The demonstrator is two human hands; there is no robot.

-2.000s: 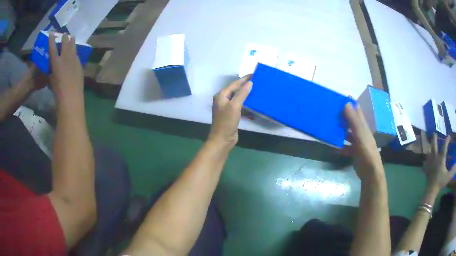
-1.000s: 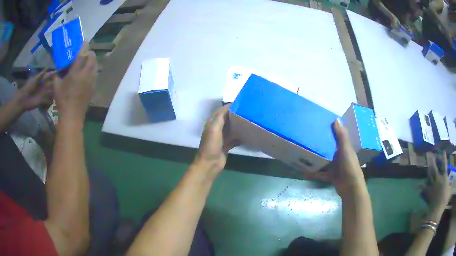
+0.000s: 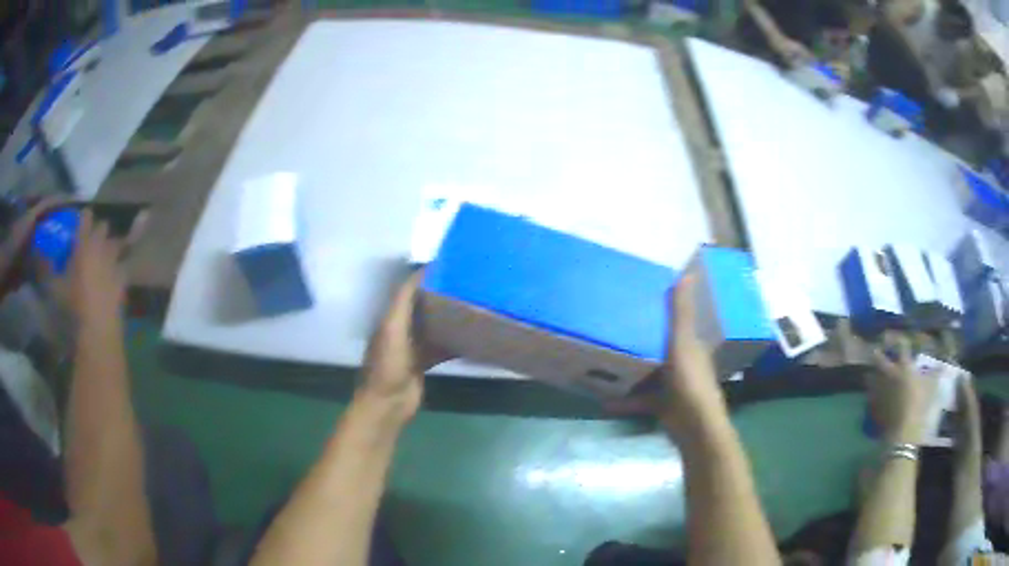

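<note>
A long retail carton [image 3: 553, 290] is held level in the air in front of me, above the near edge of the white board [image 3: 465, 100]. Its plain blue side faces up and its greyish side with a small dark picture faces me. My left hand [image 3: 393, 348] grips its left end. My right hand [image 3: 688, 365] grips its right end, fingers partly hidden behind it. A small carton [image 3: 434, 217] with a white top and small blue mark stands behind it, partly covered.
An upright white and blue carton [image 3: 272, 245] stands at left on the board. A light-blue-topped carton [image 3: 732, 290] and a white-faced carton [image 3: 799, 329] are at the right edge. Neighbours' hands handle cartons at both sides. More cartons [image 3: 874, 285] stand far right. Green floor shows below.
The view has shifted, so the board's things sit further left and lower. The held carton has turned from its blue side facing me to blue side up, with the greyish side showing.
</note>
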